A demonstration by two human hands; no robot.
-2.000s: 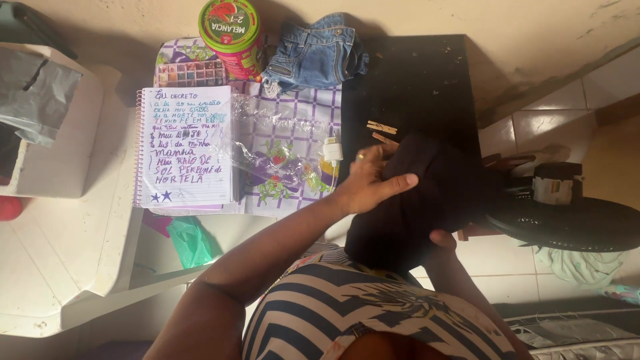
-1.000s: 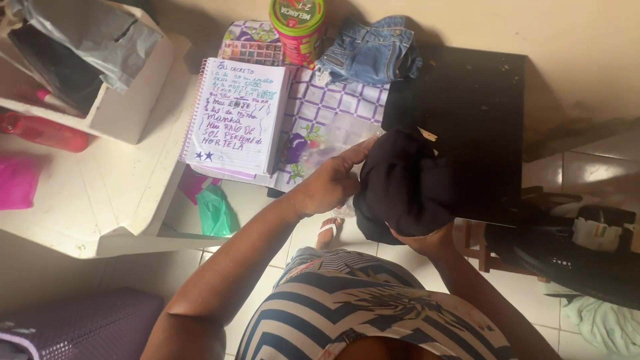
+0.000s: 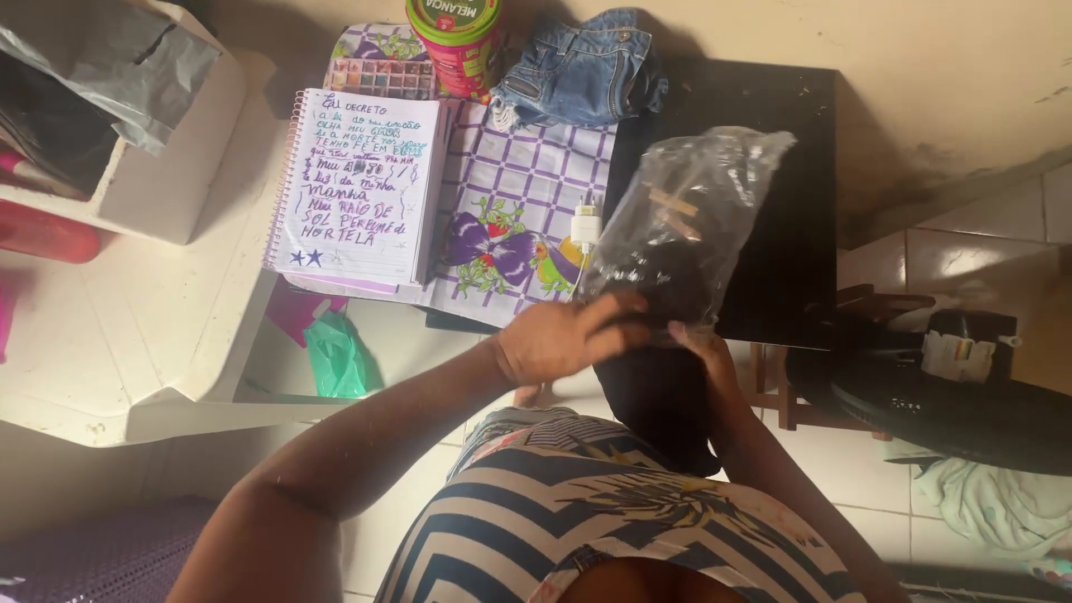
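A clear plastic bag [image 3: 695,209] stretches up and away from my hands over the black tabletop. My right hand [image 3: 708,347] grips the bag's near edge, with its thumb on the plastic. A dark cloth garment [image 3: 657,402] hangs below the bag, between my hands and against my front. My left hand [image 3: 578,335] reaches to the bag's near left edge, fingers spread and partly blurred; whether it pinches the plastic is unclear. Wooden clothespins [image 3: 674,203] show through the bag. A white charger plug [image 3: 586,226] with its cable lies just left of the bag.
Folded denim shorts [image 3: 582,71], a pink and green tub [image 3: 456,50], a paint palette [image 3: 381,78] and a handwritten spiral notebook [image 3: 360,188] lie along the black table [image 3: 779,209]. At left stands a white plastic table [image 3: 167,293] with a foam box [image 3: 167,176]; a black fan [image 3: 938,402] is at right.
The dark garment, bunched in both hands one second ago, now hangs lower by my front. The clear bag, lying on the patterned cloth two seconds ago, is now at my hands over the black tabletop.
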